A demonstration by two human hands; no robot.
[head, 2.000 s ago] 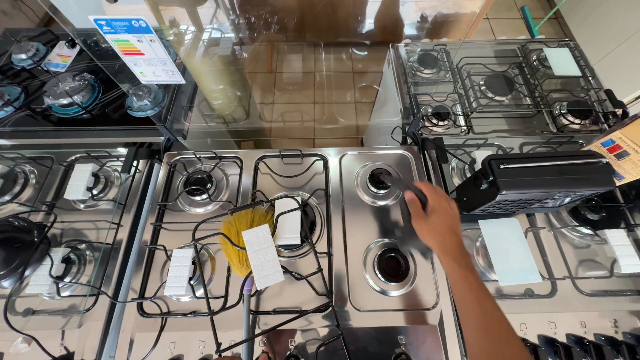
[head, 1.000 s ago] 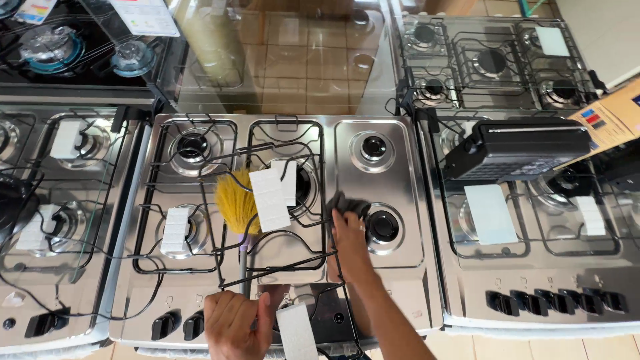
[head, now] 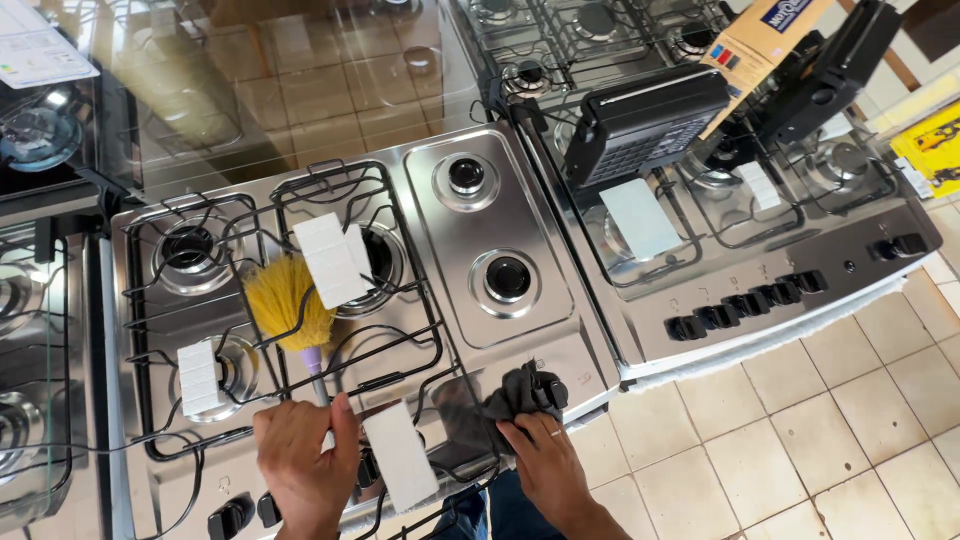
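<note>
My right hand (head: 544,457) grips a dark cloth (head: 517,401) pressed on the stove's front control panel, against a black knob (head: 556,394). Closed around the grey handle of a yellow-bristled duster (head: 289,304) is my left hand (head: 311,457), near the panel's middle. The duster's bristles lie among black wire pan supports (head: 360,382) on the stainless steel gas cooktop (head: 495,240). A loose pan support with white foam pieces (head: 401,456) overlaps the front edge beside my left hand. Two burners (head: 508,278) on the right section stand uncovered by any grate.
To the right, another gas stove (head: 720,300) carries a black radio-like device (head: 645,124), a second black device (head: 832,82) and a cardboard box (head: 765,45). Part of a further stove (head: 22,360) shows at left. Raised glass lids are behind the cooktop. Tiled floor (head: 757,442) lies at lower right.
The right hand with the cloth has moved from the right burners down to the front control panel. My left hand is now plainly on the duster handle. The view has shifted and turned.
</note>
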